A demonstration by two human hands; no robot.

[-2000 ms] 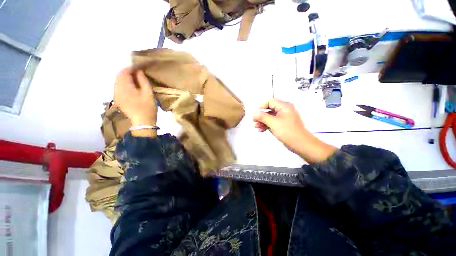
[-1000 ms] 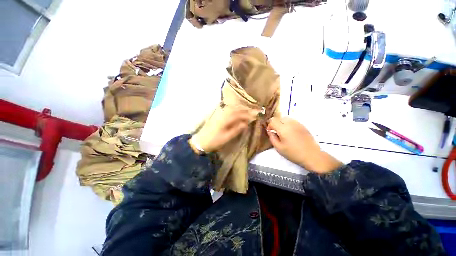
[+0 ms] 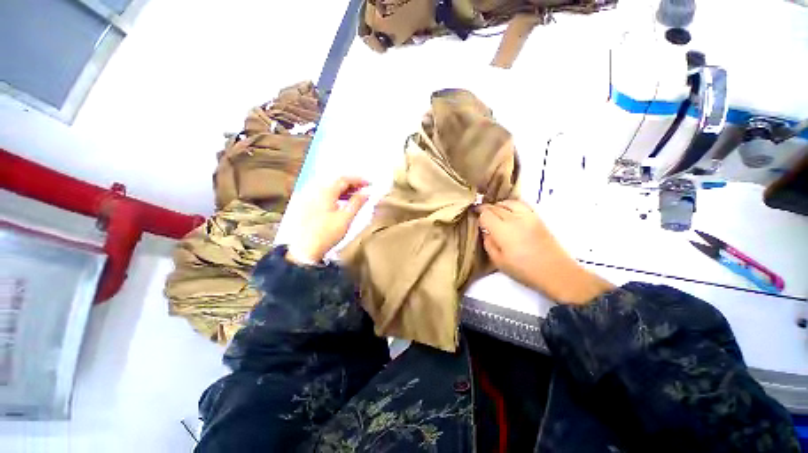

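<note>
A khaki garment piece (image 3: 416, 257) lies gathered on the white table in front of me, its lower end hanging over the front edge. My right hand (image 3: 516, 246) pinches it at its right side, where folds run together beside a small white spot. My left hand (image 3: 330, 217) is off the cloth, to its left, with fingers apart and nothing seen in it. The sewing machine (image 3: 678, 115) stands to the right, its presser foot area (image 3: 633, 172) away from the cloth.
Snips (image 3: 740, 261) lie right of the needle area. Khaki bundles (image 3: 266, 172) are beyond the table's left edge, and another bundle (image 3: 407, 22) is at the far end. A measuring strip (image 3: 501, 325) runs along the front edge. A dark object (image 3: 788, 188) is at the right.
The cloth has come from my raised left hand down in front of me. My right hand has taken hold of it. My left hand has let go and moved left. The view has shifted.
</note>
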